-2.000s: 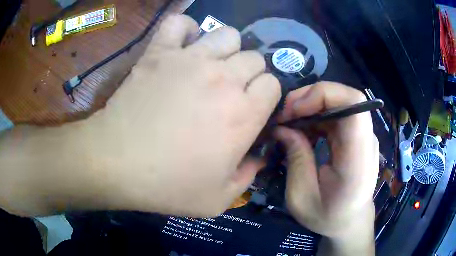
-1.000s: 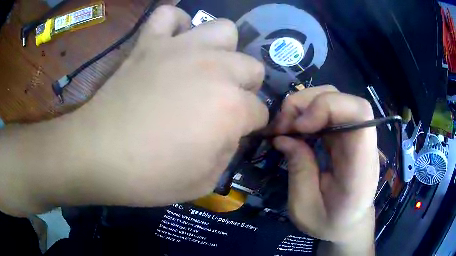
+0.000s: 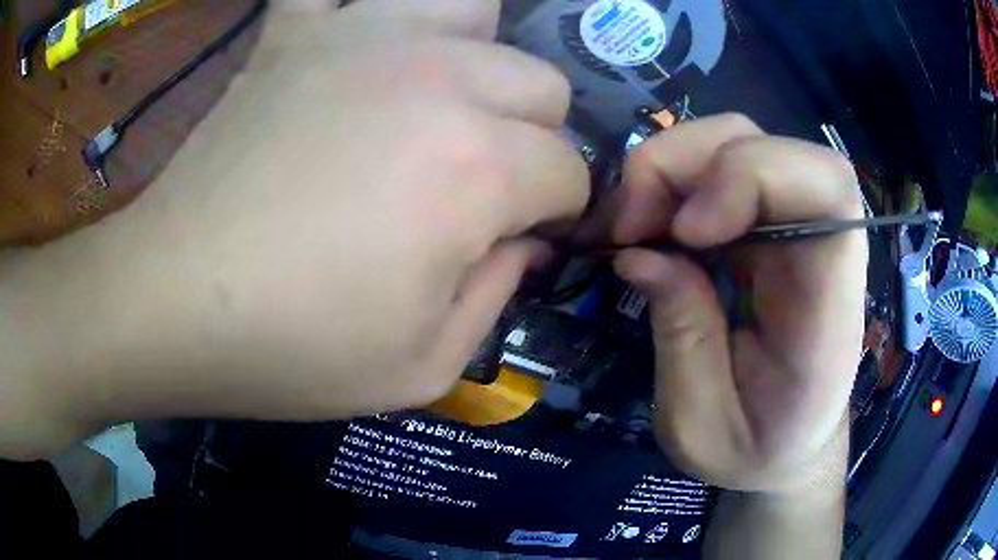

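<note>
My left hand (image 3: 361, 197) lies over the opened laptop, its fingers curled; a thin dark line runs between its fingertips and my right hand, too small to name. My right hand (image 3: 755, 295) holds a thin dark tool (image 3: 815, 230), tweezers or a spudger, between thumb and fingers, its far end pointing right. The battery (image 3: 514, 492), black with white print, lies below the hands. An orange-yellow tape patch (image 3: 495, 398) sits at its upper edge. Part of the motherboard (image 3: 558, 356) shows between the hands. What my left fingertips grip is hidden.
A round fan (image 3: 624, 31) is above the hands. A black cable with an angled plug (image 3: 104, 142) and a yellow packet (image 3: 68, 38) lie on brown wood at upper left. A small white desk fan (image 3: 961, 319) stands at right, near a red light (image 3: 936, 406).
The laptop and bench have shifted upward in the view. Both hands stay close together. The tool has turned to lie nearly level, and more of the battery shows.
</note>
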